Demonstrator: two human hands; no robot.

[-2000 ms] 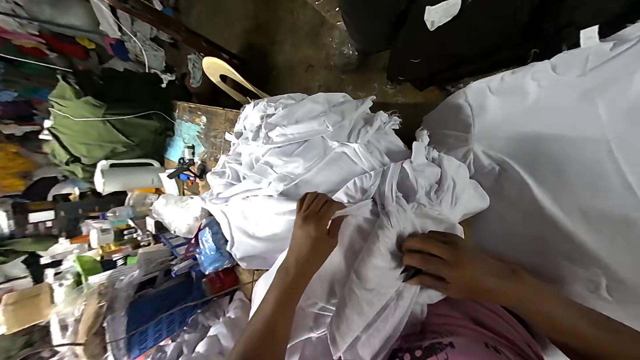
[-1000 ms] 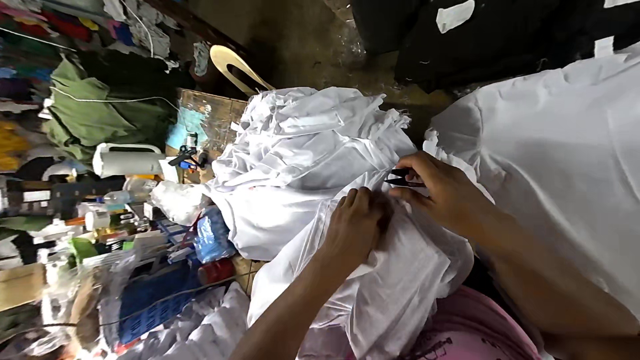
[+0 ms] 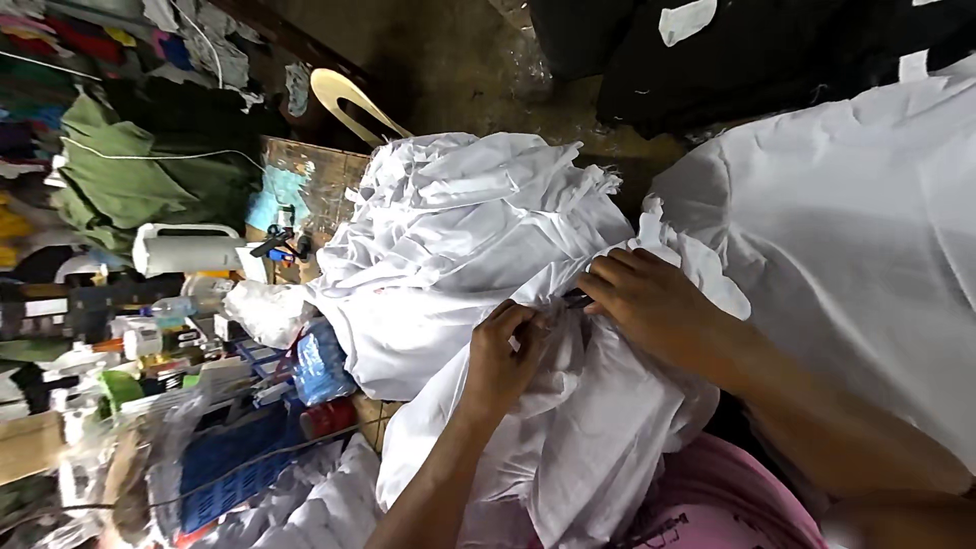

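Observation:
A bunched white fabric piece [image 3: 602, 435] lies over my lap. My left hand [image 3: 507, 351] pinches its gathered edge between thumb and fingers. Close to its right, my right hand [image 3: 648, 305] holds a small dark tool [image 3: 578, 299], perhaps thread snips, against the same cloth; the fingers hide most of it. Behind both hands rises a large heap of white fabric [image 3: 480, 221] with frayed edges.
White cloth [image 3: 854, 229] spreads at the right, below black fabric [image 3: 686, 69]. On the left are a white jug [image 3: 187, 250], a blue plastic basket [image 3: 229, 465], a blue plastic-wrapped bundle [image 3: 322, 362] and green cloth [image 3: 145, 168]. A curved pale wooden piece [image 3: 343, 95] stands behind the heap.
Two seconds ago my hands were apart on the cloth; they came together at its gathered edge. Since one second ago my left hand has turned and a small gap separates them.

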